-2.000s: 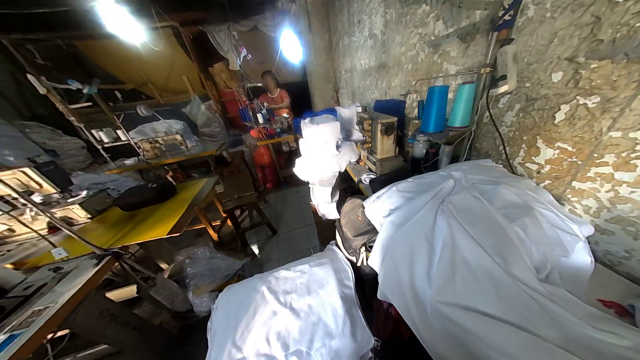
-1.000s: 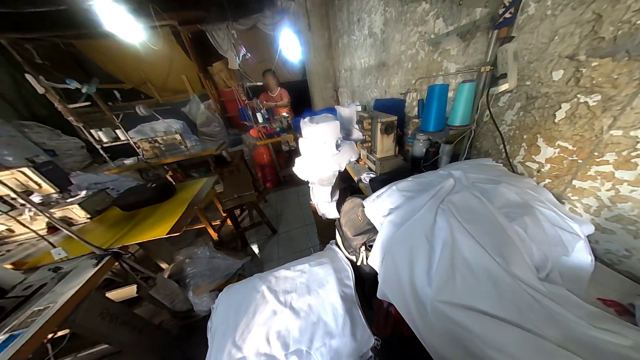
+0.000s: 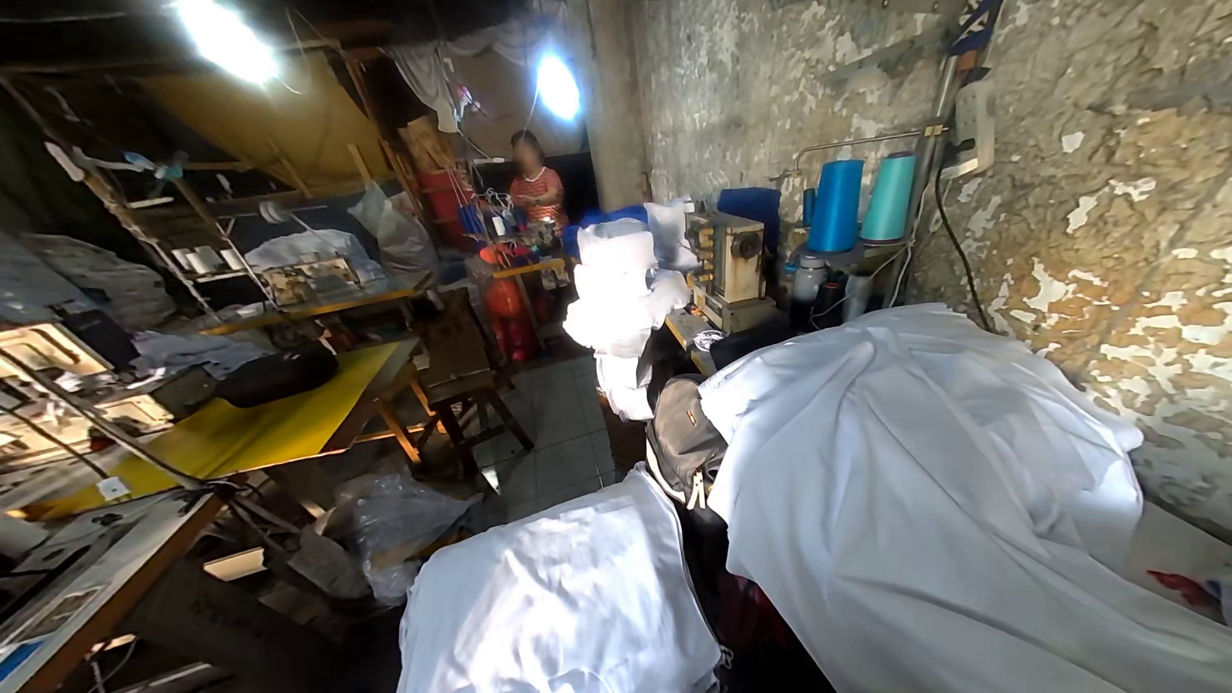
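Neither my left hand nor my right hand shows in the head view. A stack of white fabric (image 3: 558,597) lies low in the middle, with sunlight across its top. At the right, a large white cloth (image 3: 924,481) is draped in folds over something hidden beneath it. Between the two is a dark backpack (image 3: 685,433). Beyond it, a bright heap of white fabric (image 3: 621,289) stands beside an industrial sewing machine (image 3: 733,265). Blue and teal thread cones (image 3: 835,207) stand on a holder by the wall.
A person (image 3: 537,188) in a red top is at a worktable at the back. On the left are a yellow-topped table (image 3: 289,404), a wooden stool (image 3: 472,395), a clear plastic bag (image 3: 395,529) and more sewing machines (image 3: 308,279). A peeling wall (image 3: 1088,192) bounds the right side.
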